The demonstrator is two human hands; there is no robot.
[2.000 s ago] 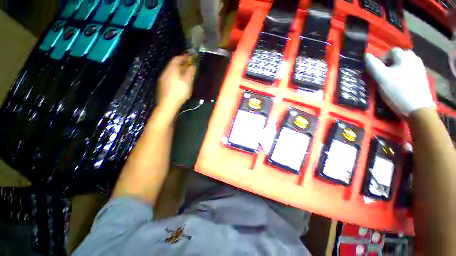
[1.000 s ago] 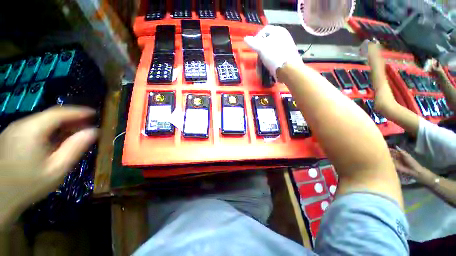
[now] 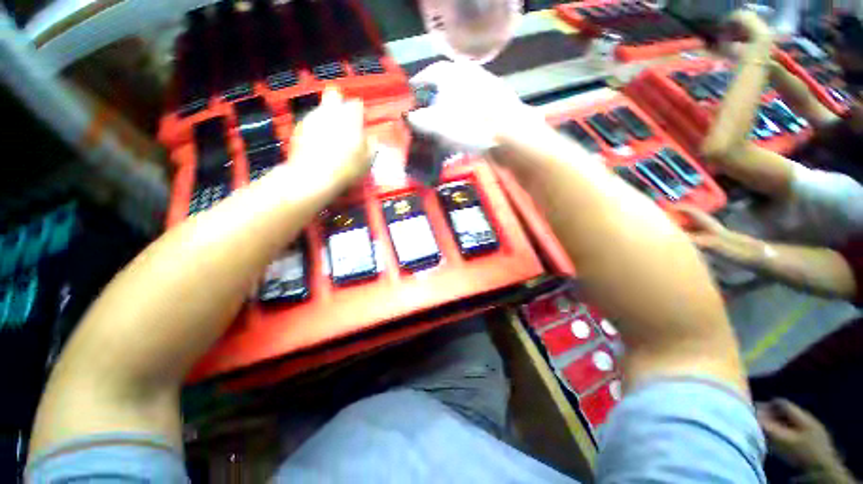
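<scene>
A red foam tray lies in front of me, slightly tilted in view. Its near row holds several closed phones face down, such as one with a white label. Open flip phones lie in its far row at the left. My gloved right hand is blurred, with its fingers around the upper part of a dark flip phone over the far row's right end. My bare left hand is over the far row, left of it; its fingertips are blurred and its grip is unclear.
Another red tray of open phones lies behind. Teal covers are at far left. A pale round fan stands at the back. Red pieces with white circles lie low right. Other people's arms work at more red trays at right.
My left hand has moved right from the far left to over the tray. My right hand stays at the far row's right part. The view has shifted and turned.
</scene>
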